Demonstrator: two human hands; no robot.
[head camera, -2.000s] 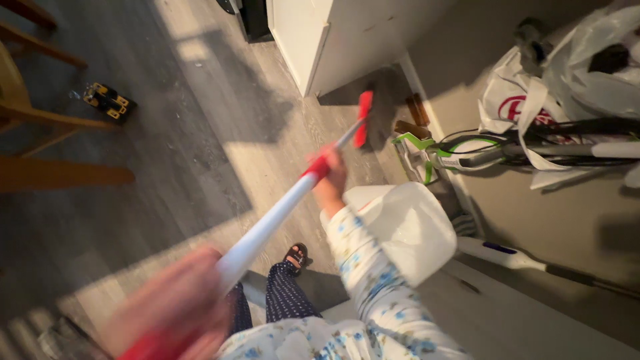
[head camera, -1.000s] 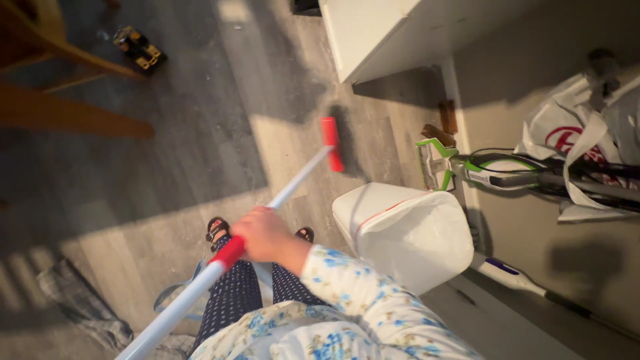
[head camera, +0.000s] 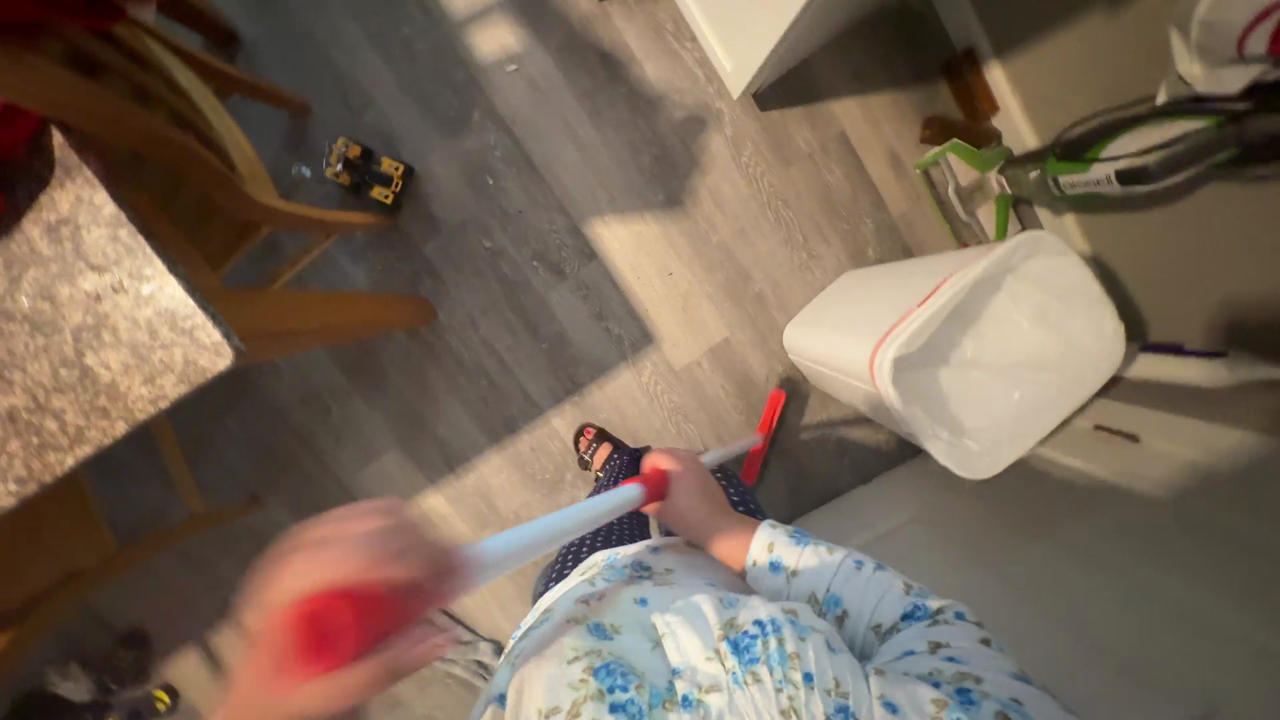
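Note:
A long white pole (head camera: 550, 535) with red parts runs from lower left up to a red head (head camera: 764, 437) resting on the floor. My left hand (head camera: 345, 600), blurred and close to the camera, is closed around the red grip at the pole's top end. Farther down, my right hand (head camera: 695, 497) grips the pole just beyond its red collar. The red head lies past my right hand, near a sandaled foot (head camera: 597, 447) and a white plastic bin (head camera: 870, 310) that holds a translucent liner. Whether the head has bristles cannot be told.
A speckled tabletop (head camera: 100, 340) and wooden chairs (head camera: 335, 215) stand at left, beside a black and yellow toy vehicle (head camera: 368, 172) on the floor. A green and grey Bissell floor cleaner (head camera: 1090, 180) leans at right. A white cabinet corner (head camera: 740, 50) juts in at the top.
The red head has moved from the floor beyond the bin's left side to a spot nearer my feet. My left hand, out of view one second ago, is visible again at the pole's top.

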